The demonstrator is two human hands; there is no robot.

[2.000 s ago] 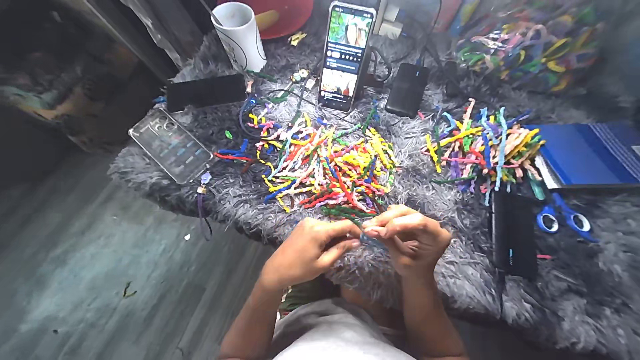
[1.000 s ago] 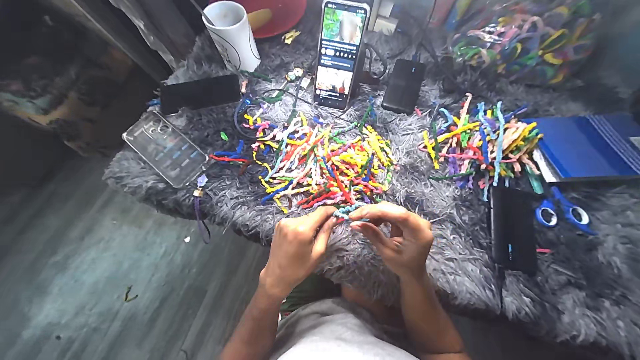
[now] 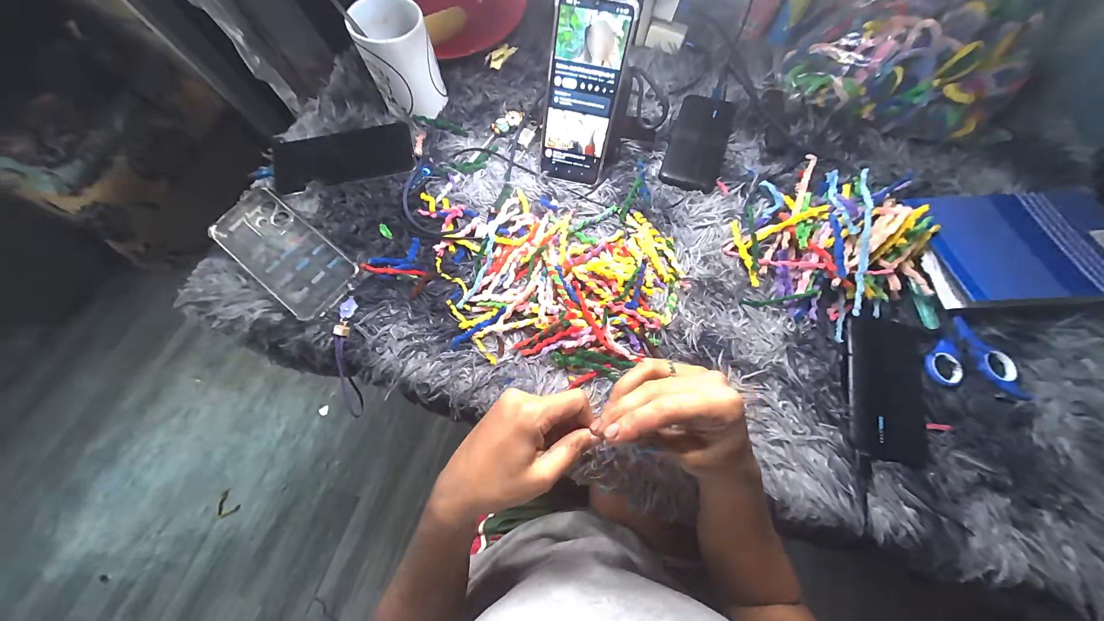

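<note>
My left hand (image 3: 522, 444) and my right hand (image 3: 677, 414) meet fingertip to fingertip over the near edge of a grey shaggy cover (image 3: 716, 362). Thumbs and forefingers are pinched together; what lies between them is almost wholly hidden, with only a trace of pale blue under my right fingers. Just beyond the hands spreads a pile of short, twisted, fuzzy strands (image 3: 561, 285) in red, yellow, white, blue and green. A second pile of such strands (image 3: 828, 237) lies further right, beside a blue notebook (image 3: 1009, 246).
A lit phone (image 3: 586, 95) stands behind the pile, near a black power bank (image 3: 697, 142). At left are a white mug (image 3: 401, 65), a dark phone (image 3: 345, 157) and a clear phone case (image 3: 283, 254). Blue-handled scissors (image 3: 975, 358) and a black device (image 3: 888, 392) lie right. A clear bag (image 3: 914, 69) holds more strands.
One second ago a light blue strand showed between my fingertips; now my fingers cover nearly all of it. My hands remain together in front of the pile.
</note>
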